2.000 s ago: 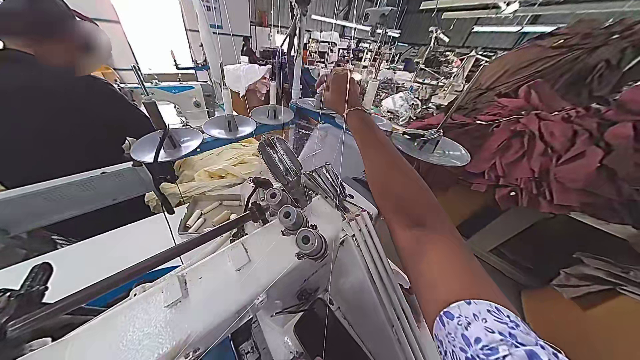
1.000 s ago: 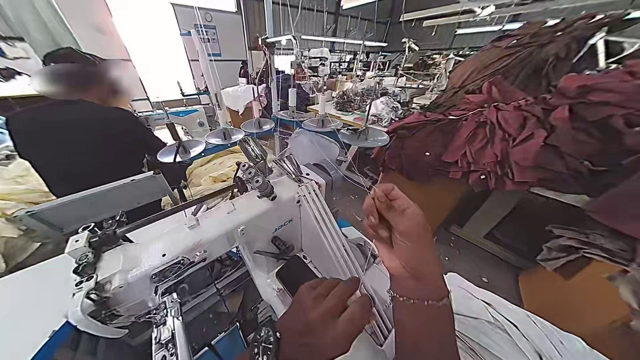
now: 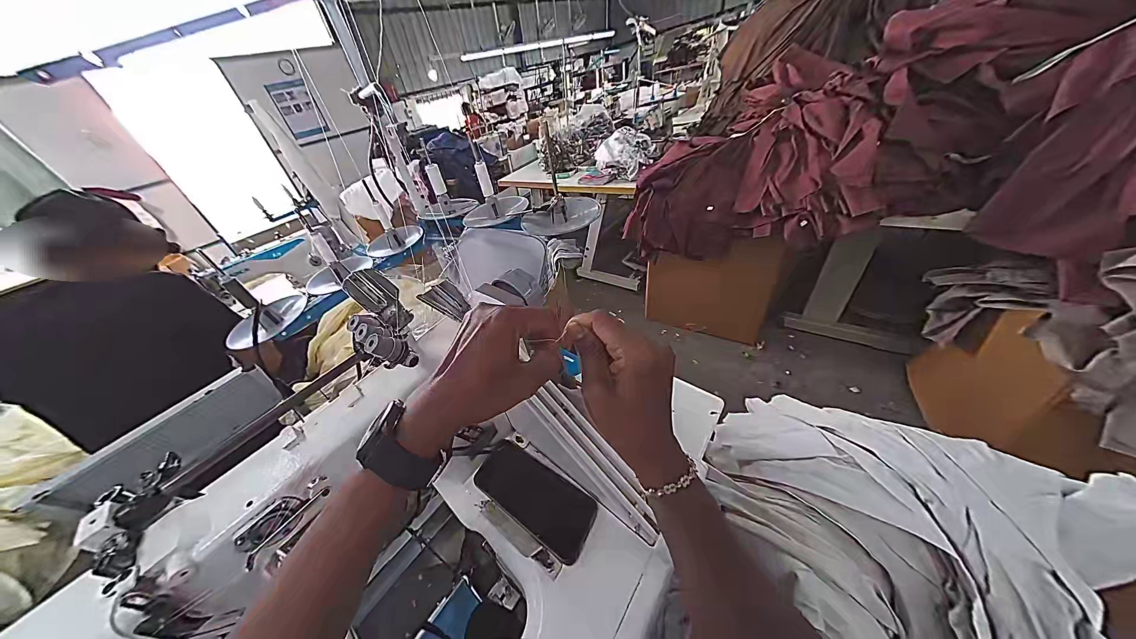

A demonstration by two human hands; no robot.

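My left hand (image 3: 484, 364), with a black watch (image 3: 397, 448) on the wrist, and my right hand (image 3: 621, 382), with a beaded bracelet (image 3: 672, 479), meet fingertip to fingertip above a white industrial sewing machine (image 3: 302, 444). A thin thread (image 3: 543, 340) seems to run between the pinched fingers; it is too fine to follow fully. Below the hands a black smartphone (image 3: 536, 499) lies on the machine. Thread tension dials (image 3: 377, 342) stand left of my left hand. Thread stands with round metal plates (image 3: 497, 211) and white cones are beyond.
Pale grey fabric (image 3: 870, 506) is heaped at the right. Maroon garments (image 3: 799, 151) hang over a table above cardboard boxes (image 3: 714, 288). A person in a dark top (image 3: 106, 342) is at the left, near yellow fabric (image 3: 333, 333). More sewing tables fill the background.
My right hand, earlier stretched toward the thread stands, has come back over the machine. My left hand has risen from low by the phone to meet it. The view has shifted.
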